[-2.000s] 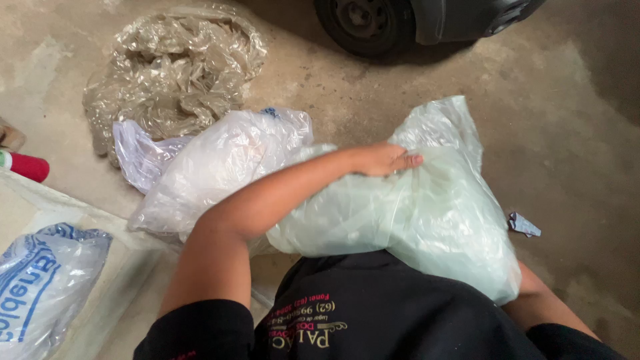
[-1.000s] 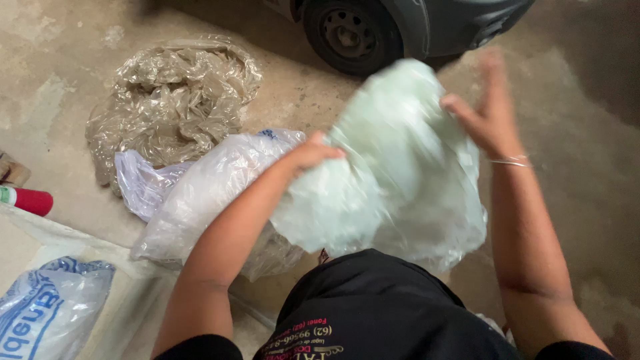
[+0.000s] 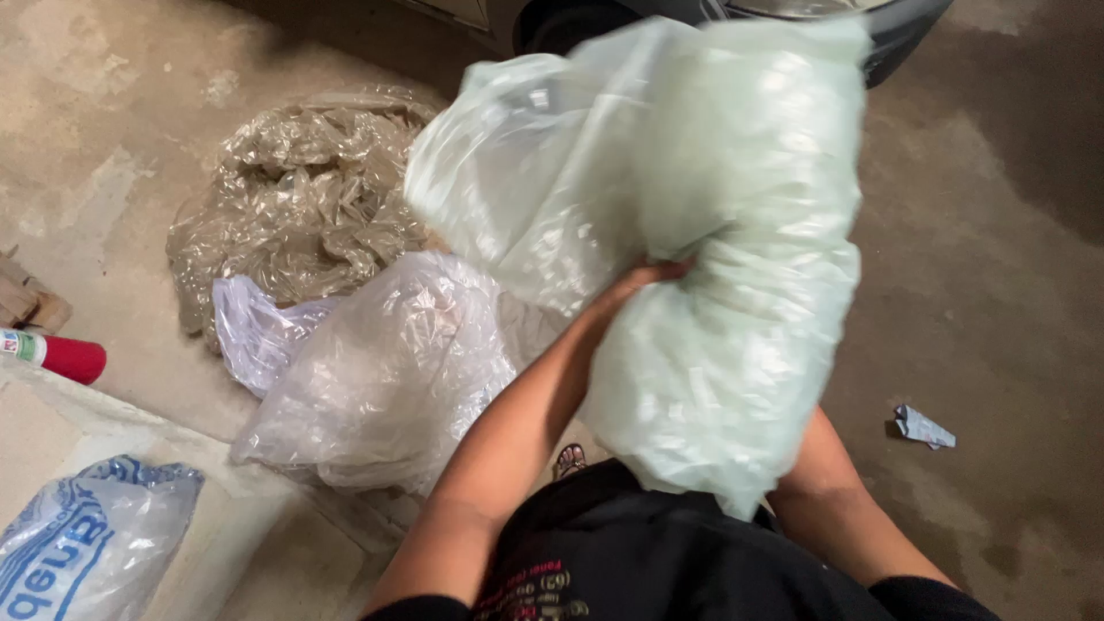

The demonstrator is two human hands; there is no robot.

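A large, pale green translucent plastic bag [image 3: 733, 362], puffed up and folded in the middle, is held in front of my body. My left hand [image 3: 668, 269] grips it at the fold, with the fingers mostly sunk in the plastic. One looser flap of the bag spreads out to the upper left. My right hand is hidden behind the bag's lower right side; only the forearm shows. A clear plastic bag [image 3: 388, 379] lies on the floor left of my left forearm, beside a small lilac plastic bag [image 3: 267, 332].
Crumpled brownish clear plastic sheeting [image 3: 293, 207] lies on the concrete floor. A red cylindrical item [image 3: 73, 360] and wood pieces are at far left, above a bag with blue print [image 3: 103, 535] on a ledge. A car [image 3: 906, 34] stands ahead; a paper scrap [image 3: 925, 428] lies right.
My right hand, raised and apart from the bag a second ago, has gone down behind it. The green bag has swung up and is now folded around my left hand.
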